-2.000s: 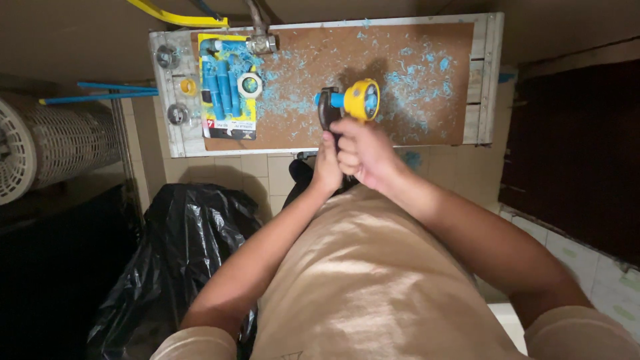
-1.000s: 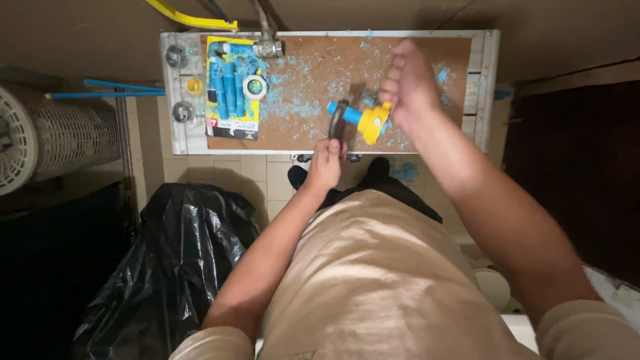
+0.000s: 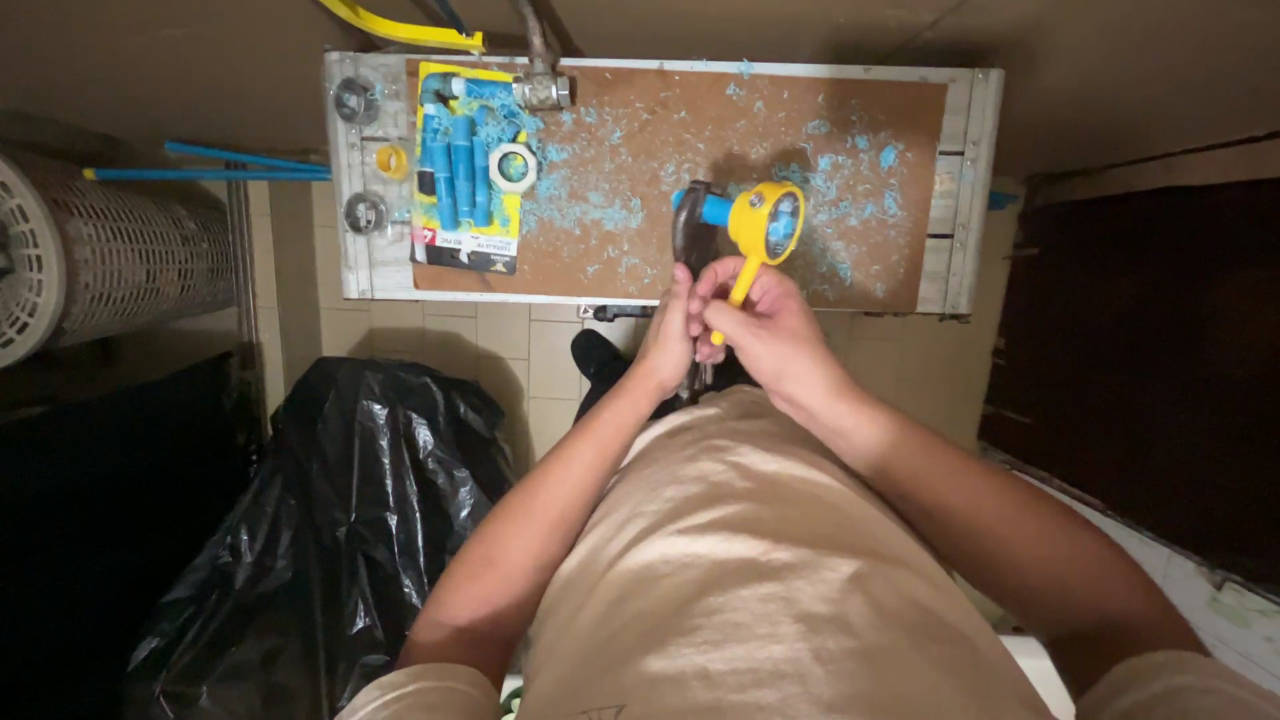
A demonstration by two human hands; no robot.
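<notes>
Dark metal locking pliers (image 3: 692, 232) grip a short blue PVC pipe (image 3: 714, 208) near the front edge of the workbench. My left hand (image 3: 672, 335) is closed around their handles. On the pipe's right end sits a yellow pipe-threading die head (image 3: 767, 222), its round face turned right. Its yellow handle (image 3: 743, 290) slants down toward me, and my right hand (image 3: 762, 325) holds it, close beside my left. Several cut blue pipe pieces (image 3: 462, 170) lie on a yellow and black package card (image 3: 495, 250), with a white ring nut (image 3: 513, 167) beside them.
Blue shavings cover the brown board (image 3: 620, 270) on the white bench. A yellow ring (image 3: 391, 160) and two dark round dies (image 3: 366, 212) are at its left end. A metal valve (image 3: 543, 90) stands behind. A black plastic bag (image 3: 380, 480) and a perforated basket (image 3: 150, 240) are on the left.
My right hand has come down from above the die head to its handle near my left hand. The handle, pointing up a second ago, now points down toward me.
</notes>
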